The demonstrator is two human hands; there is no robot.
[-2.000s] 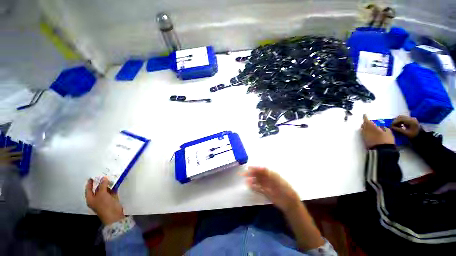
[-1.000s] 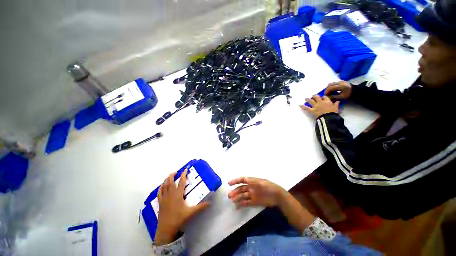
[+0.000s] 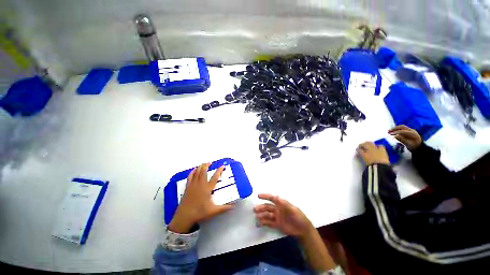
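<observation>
The stack of printed cards (image 3: 228, 185), white with a cable picture and blue edges, lies on the white tabletop before me. My left hand (image 3: 200, 196) rests on its left part with fingers spread, covering some of the print; whether it grips a card cannot be told. My right hand (image 3: 282, 215) is just right of the stack, fingers apart, holding nothing. A finished pack (image 3: 80, 210) with a white face and blue edge lies alone at the left.
Behind are a black cable pile (image 3: 301, 96), a single cable (image 3: 177, 118), a second printed stack (image 3: 180, 76), a flask (image 3: 148, 37) and loose blue trays (image 3: 95, 81). At right, another person's hands (image 3: 374, 154) hold a blue tray beside a blue tray stack (image 3: 412, 110).
My left hand has let go of the pack at the left and moved right onto the printed stack. My right hand stays near the stack. The camera view has shifted.
</observation>
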